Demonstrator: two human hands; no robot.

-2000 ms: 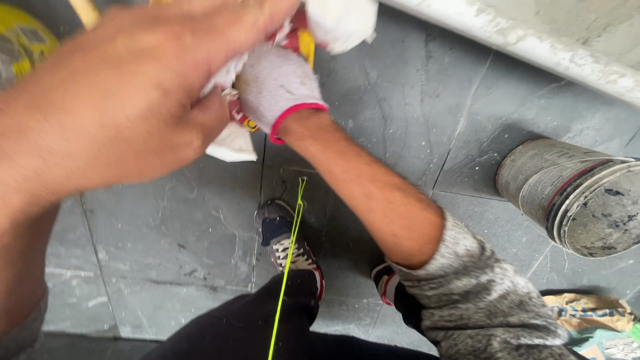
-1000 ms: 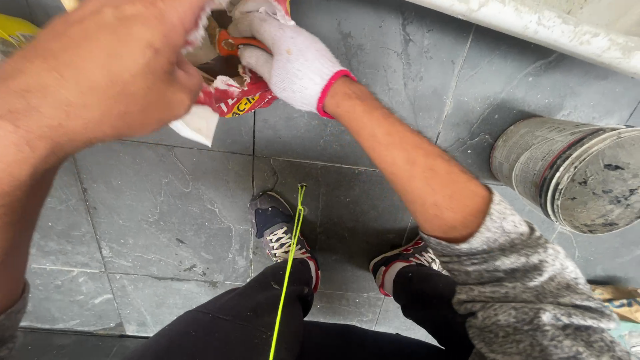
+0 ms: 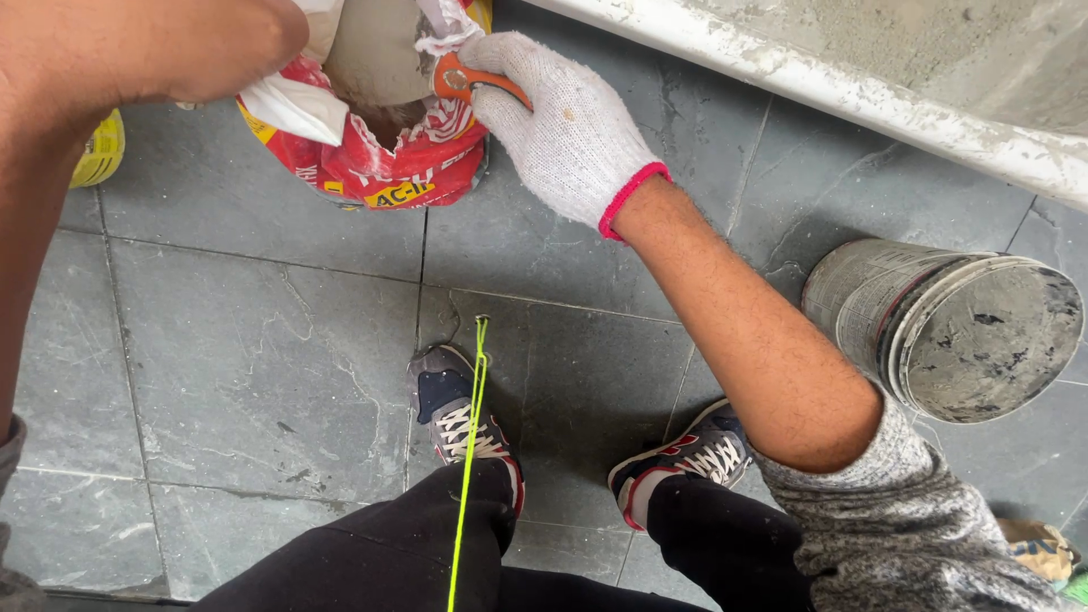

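Observation:
My right hand [image 3: 565, 127], in a white knit glove with a pink cuff, grips the orange handle [image 3: 459, 78] of a tool whose wide, pale blade [image 3: 378, 51] reaches into the mouth of a bag. That bag [image 3: 399, 174] is red and yellow, torn open at the top, and stands on the tiled floor. Inside it some brownish-grey material shows. Bare and ungloved, my left hand [image 3: 229, 51] is at the bag's left side near its white torn edge [image 3: 297, 106]; its fingers are mostly out of view, so its hold is unclear.
A mortar-stained bucket [image 3: 875, 314] with a smeared lid stands at the right. The white rim of a basin or tub [image 3: 807, 76] crosses the upper right. A yellow container [image 3: 102, 153] is at the left. A neon cord [image 3: 472, 450] hangs in front of my shoes. Crumpled packaging [image 3: 1041, 548] lies lower right.
More of the bag's opening and the tool's pale blade now show. My right hand has stayed on the orange handle since a second ago.

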